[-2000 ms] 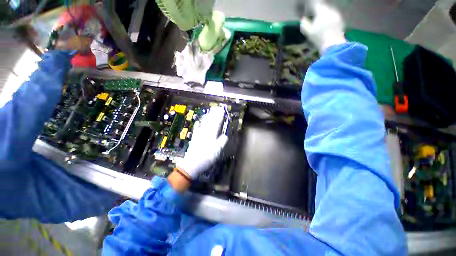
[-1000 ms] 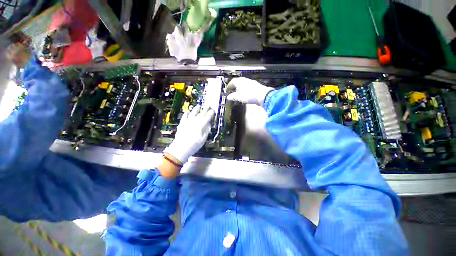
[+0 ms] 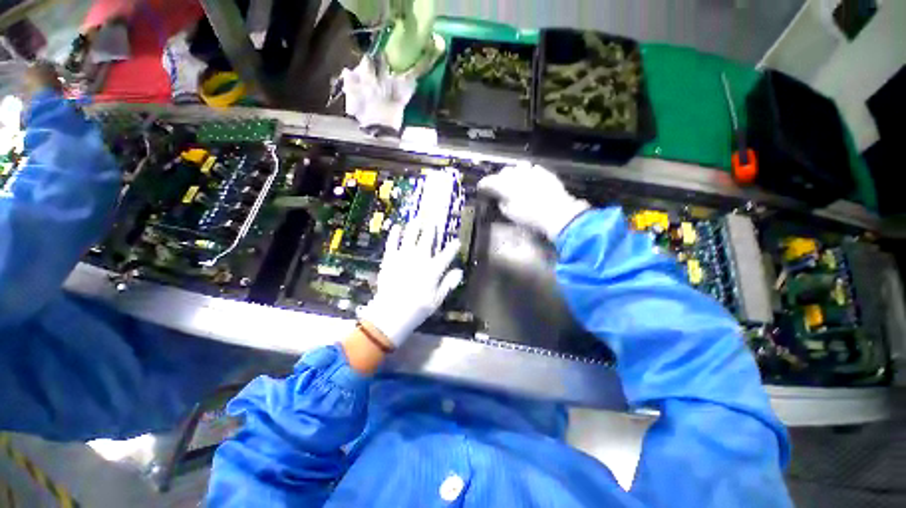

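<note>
A green circuit board [image 3: 353, 213] with yellow parts lies in a black carrier [image 3: 308, 288] on the line in front of me. A silver-white heatsink [image 3: 438, 198] runs along its right side. My left hand [image 3: 409, 283], in a white glove, lies flat over the heatsink's lower part and the board, fingers slightly spread. My right hand [image 3: 527, 196], also gloved, is at the upper right corner of the carrier, just right of the heatsink's top end. Its fingertips point left; whether they hold a small clamp cannot be seen.
Other boards lie left [image 3: 214, 198] and right [image 3: 695, 248] on the metal-railed line. Behind are two black bins, one with small green pieces [image 3: 492, 67], one with larger clamps [image 3: 593, 84], an orange-handled screwdriver [image 3: 744, 167] and a black box [image 3: 800, 139]. Another person's blue sleeve [image 3: 60, 198] reaches in at left.
My right hand has come from the bins down to the carrier's upper right corner. My left hand stays on the board. A board with a heatsink now shows right of my right arm.
</note>
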